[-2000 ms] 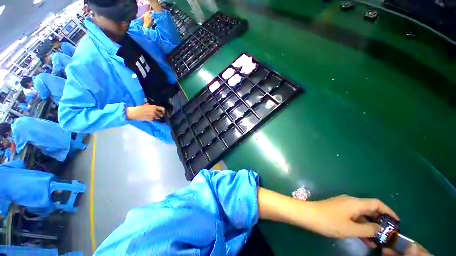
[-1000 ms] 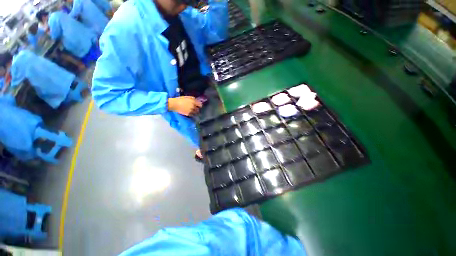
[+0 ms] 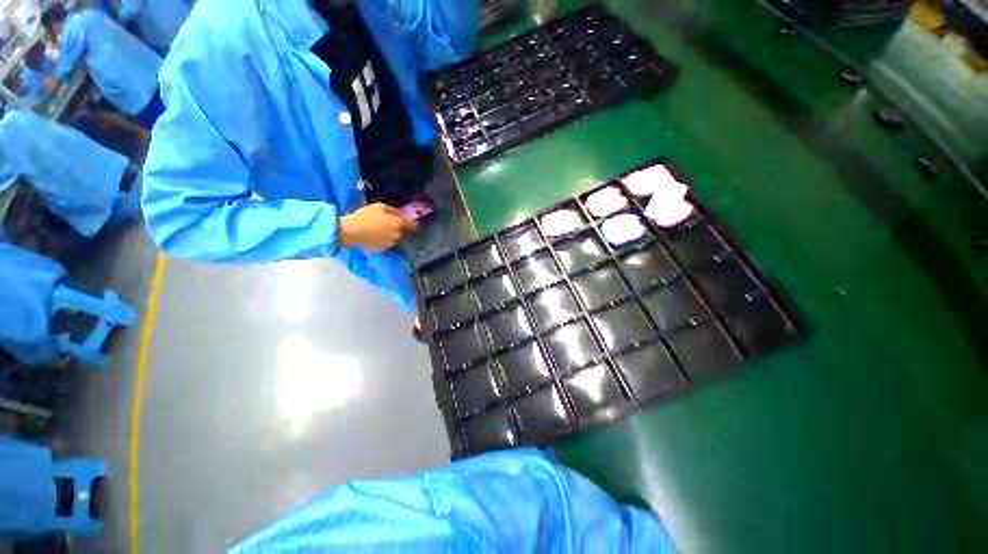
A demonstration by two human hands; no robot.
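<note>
Neither of my hands is in the picture. Only a blue sleeve (image 3: pixel 466 509) of mine shows at the bottom edge, cut off by it. Nearest in front of me a black blister tray (image 3: pixel 607 314) lies on the glossy green bench (image 3: pixel 737 454). White, irregular pale pieces (image 3: pixel 623 228) sit in several pockets at its far side, some overlapping near the far right corner. Its other visible pockets show only black plastic with glare.
A person in a blue smock (image 3: pixel 238 141) stands beyond the tray at the left, a hand (image 3: pixel 374 226) holding a small pinkish thing. A second black tray (image 3: pixel 553 81) lies farther back. Small dark units (image 3: pixel 889 117) line the far strip. Blue stools (image 3: pixel 81 314) stand at left.
My hands and the black housing seen two seconds ago are out of view. The view has swung left, so the near tray now sits centrally. My sleeve remains at the bottom.
</note>
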